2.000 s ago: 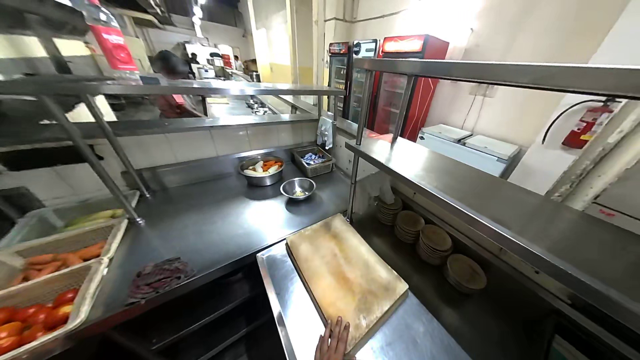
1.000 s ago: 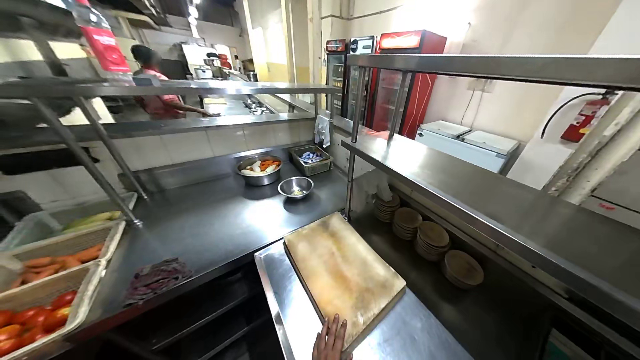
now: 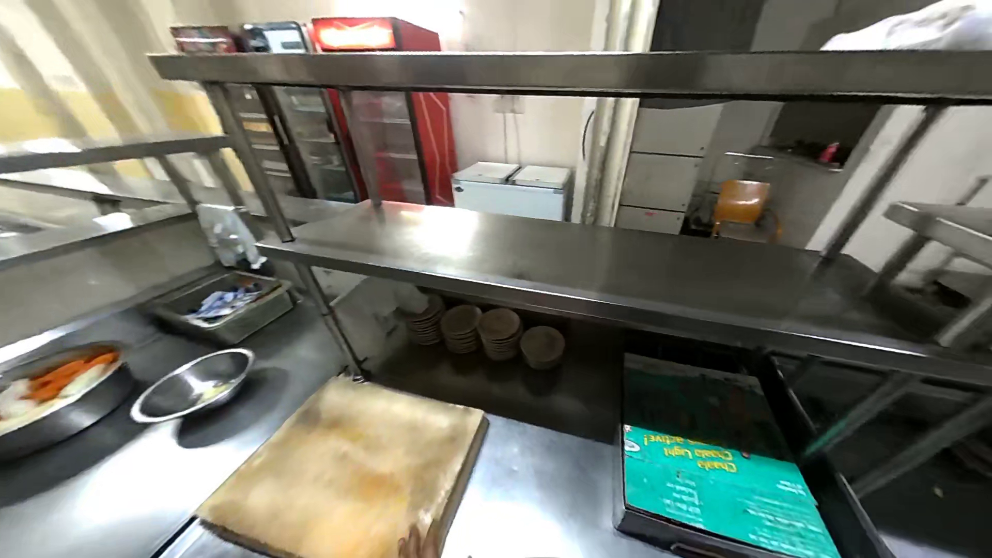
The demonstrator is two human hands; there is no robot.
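Only the fingers of one hand show, at the bottom edge, resting on the near right edge of a worn, stained cutting board [image 3: 349, 465]; I take it for my right hand [image 3: 418, 542], though the wrist is cut off. Nothing is seen held in it. My left hand is out of view. Left of the board stands a shallow steel bowl [image 3: 194, 385] with a few pale bits inside. Beside that, a wide steel pan [image 3: 62, 415] holds orange and white cut vegetables.
A metal tray [image 3: 225, 306] with blue and white packets lies at the back left. Stacked round plates or bowls [image 3: 500, 333] stand beneath a steel shelf [image 3: 589, 271]. To the right is a black crate [image 3: 837, 496] with a green printed box [image 3: 721, 488]. Fridges and a white chest freezer [image 3: 511, 190] stand beyond.
The view has swung to the right, bringing the green box and black crate into sight. The hand stays at the board's near edge, with less of it showing.
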